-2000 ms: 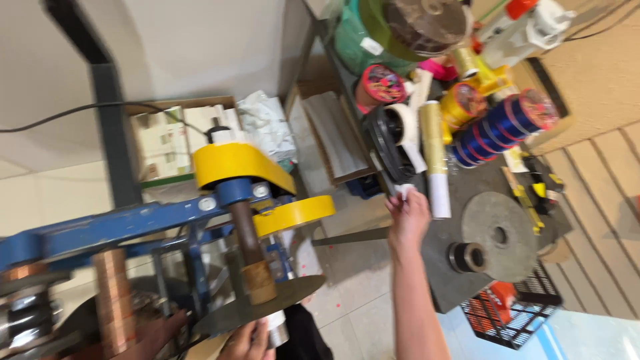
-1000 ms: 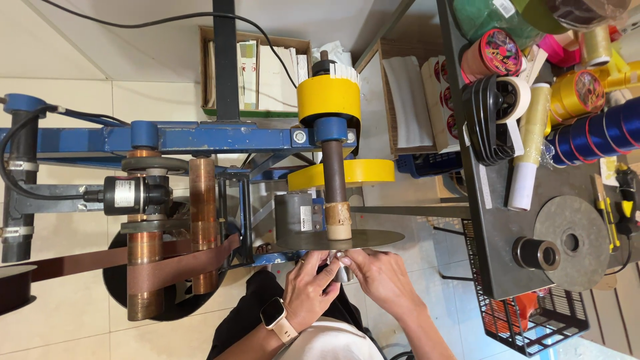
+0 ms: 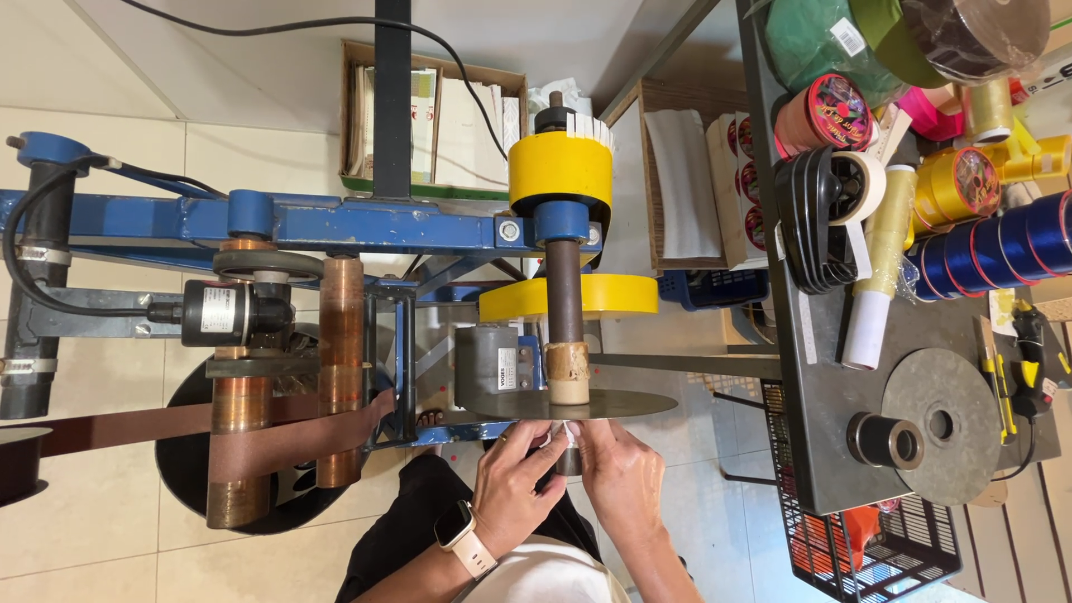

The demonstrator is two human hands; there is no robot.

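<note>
My left hand [image 3: 517,486], with a smartwatch on its wrist, and my right hand [image 3: 621,473] meet just below a grey metal disc [image 3: 578,405] on the winding machine's shaft [image 3: 564,293]. Between them the fingers pinch a small piece of white tape or paper [image 3: 572,431] against a metal core [image 3: 569,461], which is mostly covered. A cardboard sleeve [image 3: 568,364] sits around the shaft above the disc. To the left, brown ribbon [image 3: 301,444] runs from a reel [image 3: 18,465] around copper-coloured rollers [image 3: 239,494]; its end lies by the blue frame.
The machine's blue beam [image 3: 377,228] crosses above my hands, with a yellow pulley guard [image 3: 559,167]. At right a dark table [image 3: 804,419] holds ribbon spools [image 3: 997,247], a tape dispenser [image 3: 812,222], a second disc [image 3: 963,419] and a metal collar [image 3: 885,441]. A black basket [image 3: 913,548] stands below it.
Two seconds ago my right hand was at the tape dispenser on the table; it then came over to my left hand under the disc. The view has shifted and turned since then.
</note>
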